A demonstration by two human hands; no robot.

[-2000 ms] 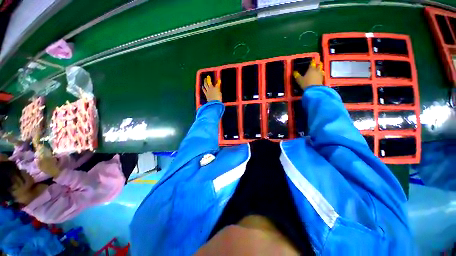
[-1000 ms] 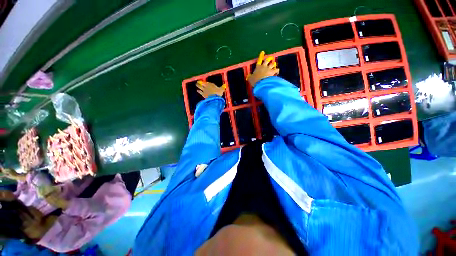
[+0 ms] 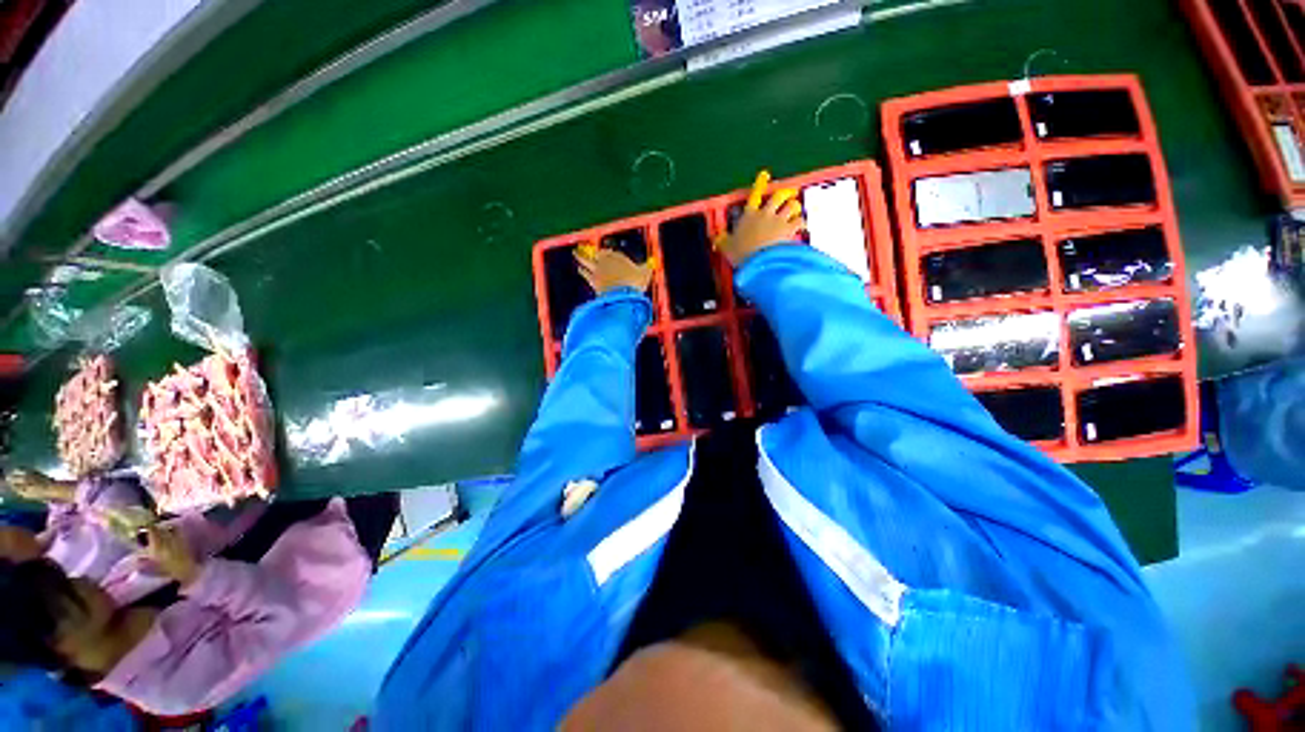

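Note:
An orange-red phone tray [image 3: 668, 326] lies in front of me with smartphones in its two rows of slots. The phone in its far right slot has a lit white screen [image 3: 836, 226]; the other visible ones, such as the black smartphone [image 3: 688, 266], are dark. My left hand [image 3: 616, 269] rests over the far-row phones at the left end. My right hand [image 3: 763, 225] lies over the phone just left of the lit one, partly hiding it. Both hands wear yellow finger cots. Neither hand lifts a phone; whether the fingers grip is hard to tell.
A second phone tray [image 3: 1042, 229] stands at the right, with a grey-lit phone in it. Another tray [image 3: 1271, 107] is cut off at the right edge. Pink bundles [image 3: 209, 429] lie at left near a person in pink [image 3: 258, 601]. A printed sheet [image 3: 744, 17] lies beyond.
The far right phone went from black to lit white. Since the oldest frame, my right hand has moved left by about one slot, and the trays have shifted in view.

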